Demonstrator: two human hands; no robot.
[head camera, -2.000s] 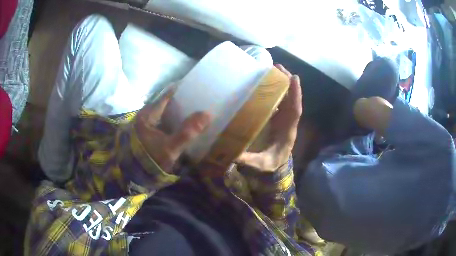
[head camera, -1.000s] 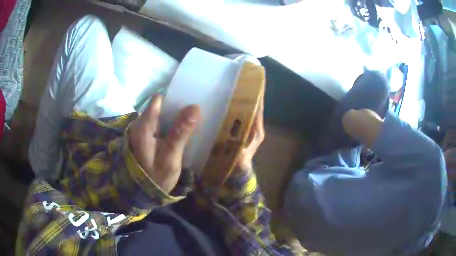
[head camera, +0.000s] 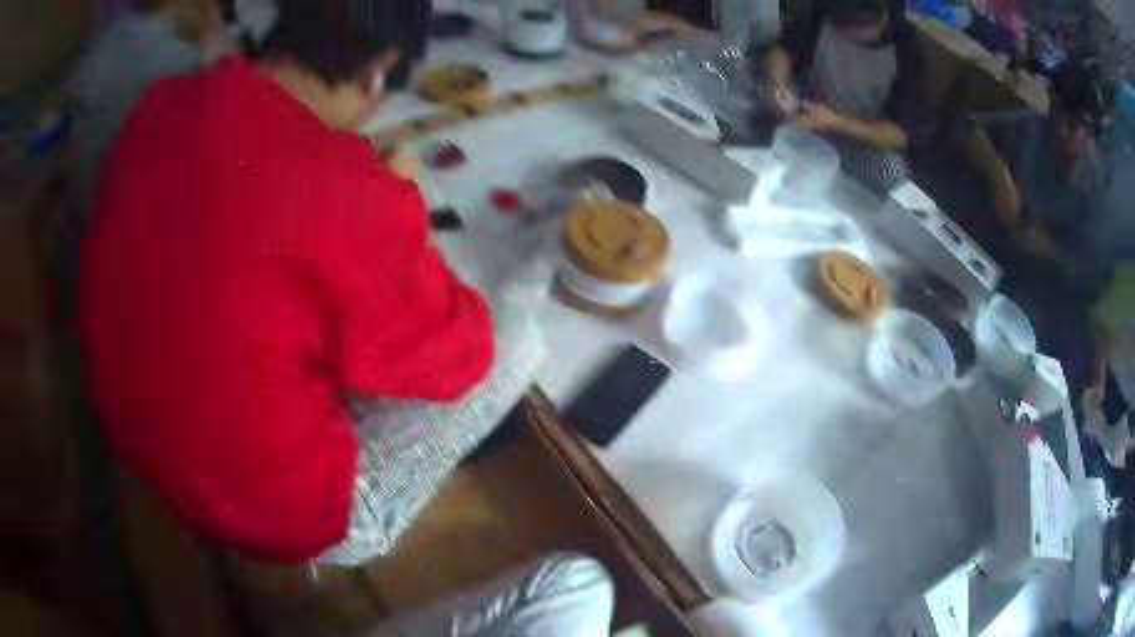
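Neither of my hands is in the picture. My pale trouser knee shows at the bottom edge. On the white-covered table a round device stands with its tan face up and white body below. A dark smartphone lies flat near the table's edge. A white tub with a round centre stands nearer to me. A white shell is beside the device. The image is somewhat blurred.
A person in a red top sits at the left. Farther are a tan disc, white tubs, a black round part and white cartons. Another person sits across the table.
The view has swung from my lap to the left and up over the table. Both hands and the white and tan device they held have left the picture.
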